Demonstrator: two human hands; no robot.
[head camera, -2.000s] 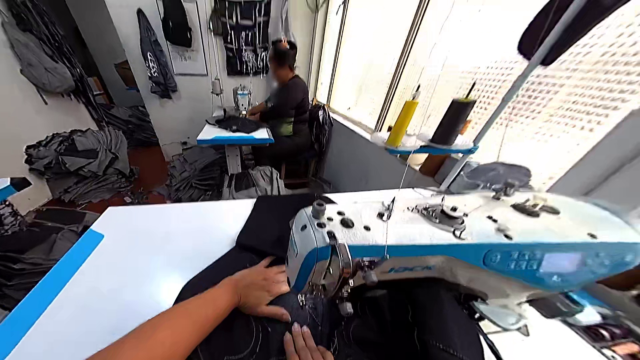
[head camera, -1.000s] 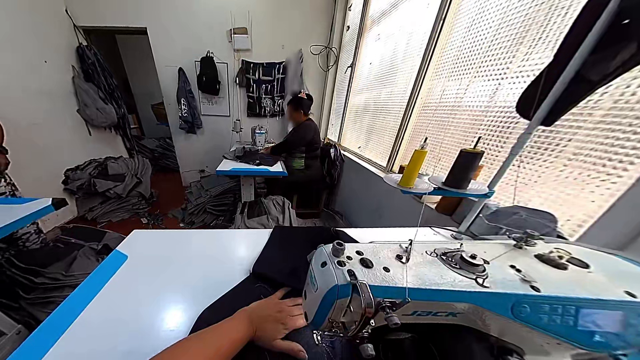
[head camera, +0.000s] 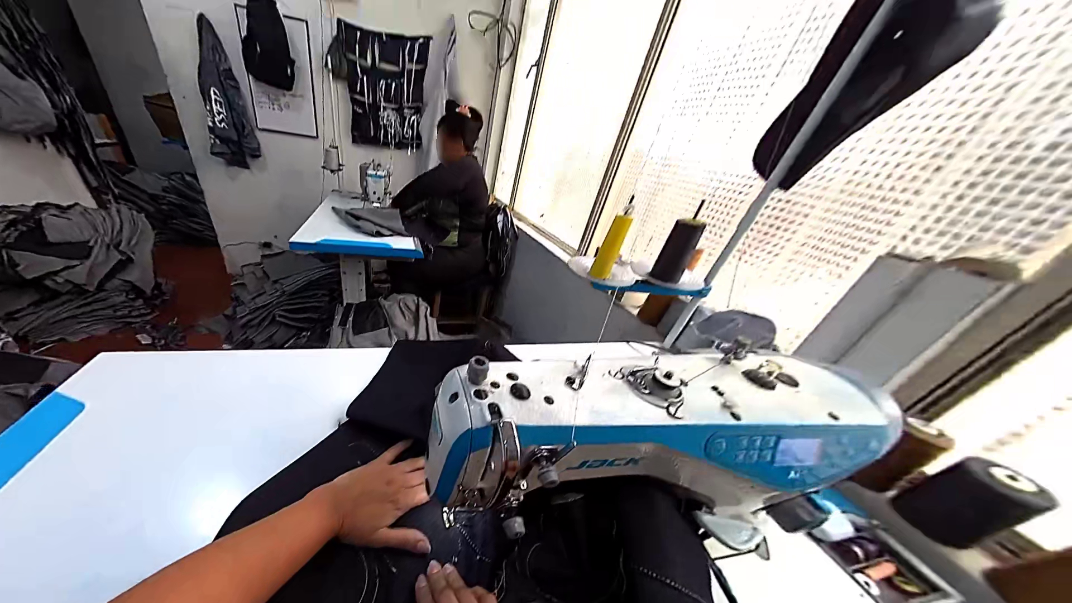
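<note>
A white and blue Jack sewing machine (head camera: 653, 427) stands on a white table, its needle area over a dark denim garment (head camera: 310, 494) with light stitching. My left hand (head camera: 385, 498) lies flat on the denim just left of the machine head, fingers spread. At the bottom edge my right hand (head camera: 450, 586) shows only its fingertips, resting on the same cloth in front of the presser foot; the rest is out of frame. More dark cloth (head camera: 662, 536) bunches under the machine arm. A yellow thread cone (head camera: 611, 247) and a black thread cone (head camera: 677, 251) stand on the holder behind.
A co-worker (head camera: 452, 201) sits at another sewing table (head camera: 322, 226) by the wall. Piles of grey garments (head camera: 71, 268) lie on the floor at left. A metal thread-stand pole (head camera: 754, 209) rises behind the machine. A tray with small spools (head camera: 879, 569) is at lower right.
The view has swung down and back since one second ago, and my right fingertips show again. My left hand remains on the denim beside the machine head.
</note>
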